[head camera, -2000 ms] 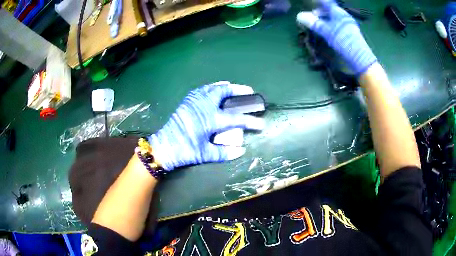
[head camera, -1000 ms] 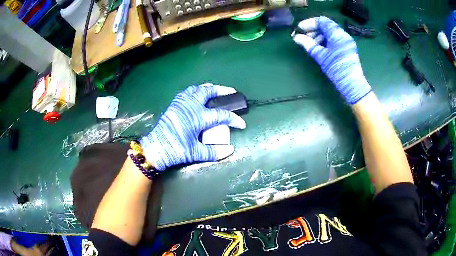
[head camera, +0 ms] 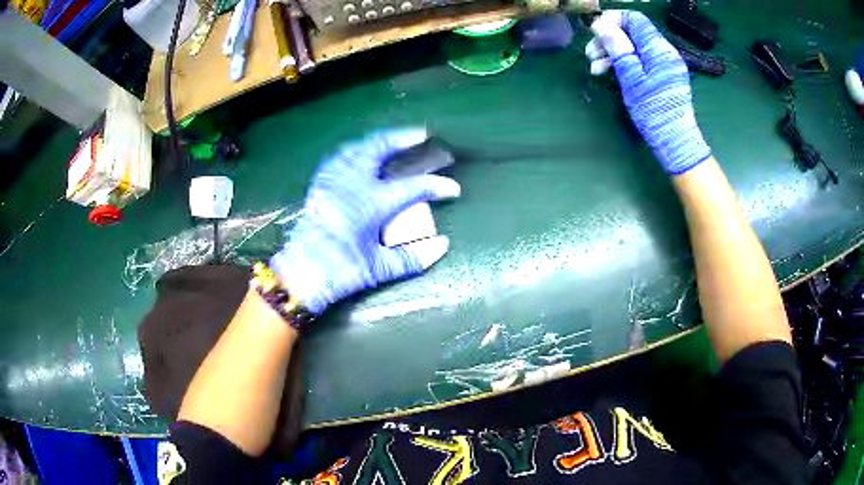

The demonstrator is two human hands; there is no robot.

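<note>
My left hand (head camera: 355, 216), in a blue-white knit glove, holds a black power adapter (head camera: 418, 159) between its upper fingers, slightly blurred. A white block (head camera: 410, 226) sits between its lower fingers and thumb. A thin dark cord runs right from the adapter, blurred and faint. My right hand (head camera: 654, 80), gloved, is at the upper right beside the instrument's right end, fingertips pinched together. A small dark tip shows at the fingertips; most of what they grip is hidden.
The instrument (head camera: 365, 11) stands on a wooden shelf (head camera: 204, 80) with pens. A green roll (head camera: 484, 52) is under it. Corded adapters (head camera: 772, 64) lie at right. A white plug (head camera: 210, 197), red-capped carton (head camera: 111, 170) and dark cloth (head camera: 189, 327) are left. Plastic scraps (head camera: 502, 360) lie near the edge.
My right hand came back from the adapters at upper right, then moved up and right to the instrument's end. My left hand shifted left, then slightly up, with the adapter now tilted.
</note>
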